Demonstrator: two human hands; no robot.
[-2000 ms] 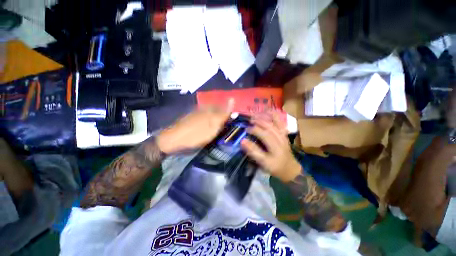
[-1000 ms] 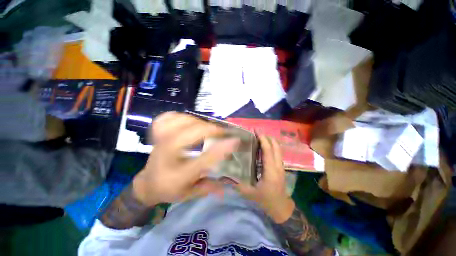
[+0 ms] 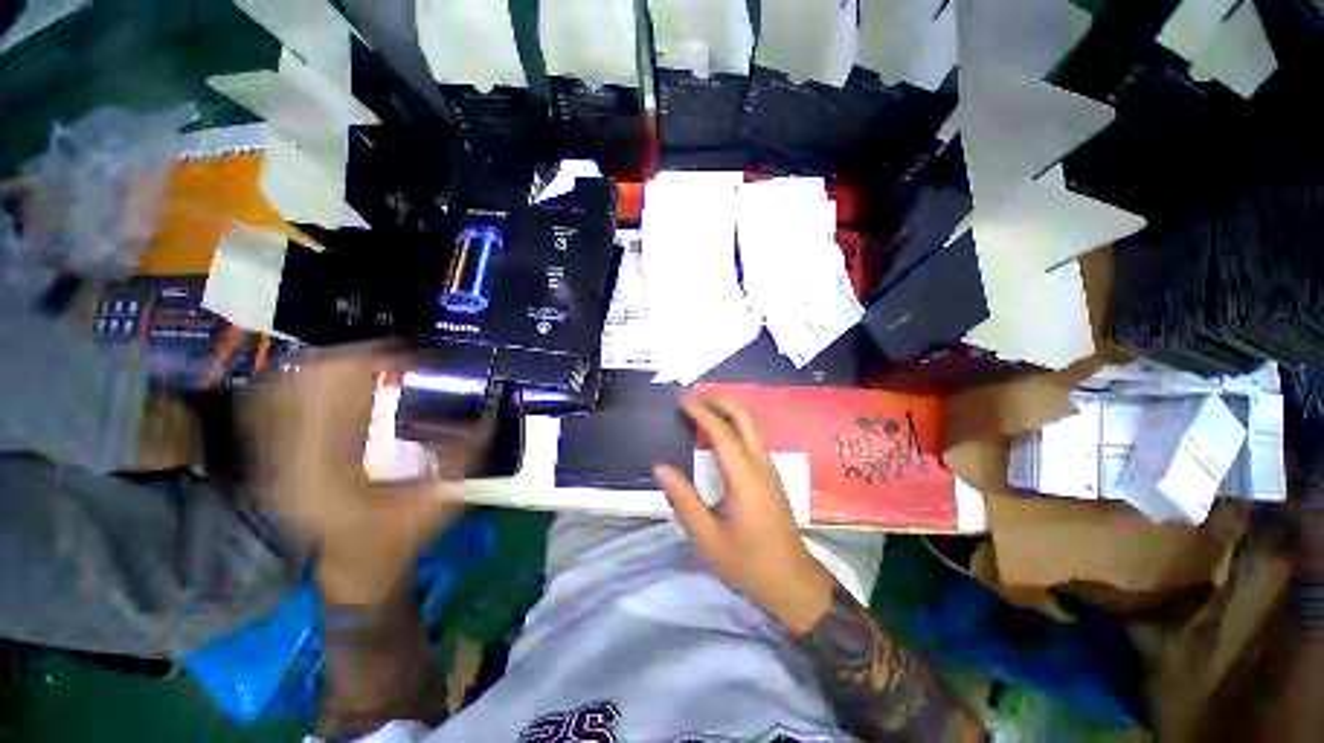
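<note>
My left hand (image 3: 341,465) is strongly blurred at the left of the table, in front of an open black carton (image 3: 323,295) with a pale flap; whether it holds anything cannot be told. My right hand (image 3: 744,515) rests at the table's front edge, fingers apart, beside a flat black panel (image 3: 624,430). A small white piece (image 3: 793,476) shows beside its fingers; what it is cannot be told. Flat carton blanks (image 3: 516,283) with a blue product picture lie left of centre, lower ends partly behind my left hand.
White leaflets (image 3: 697,269) lie behind the hands. Open cartons (image 3: 697,116) stand along the back and right. A red printed panel (image 3: 879,450) is right of my right hand. White bundles (image 3: 1067,443) lie on brown paper (image 3: 1075,544), before stacked dark blanks (image 3: 1227,283). A grey sleeve (image 3: 87,552) is at far left.
The carton that was between my hands is gone from there. My left hand has moved left, and an open carton now stands at the left. My right hand has moved down onto the table. The camera view has shifted.
</note>
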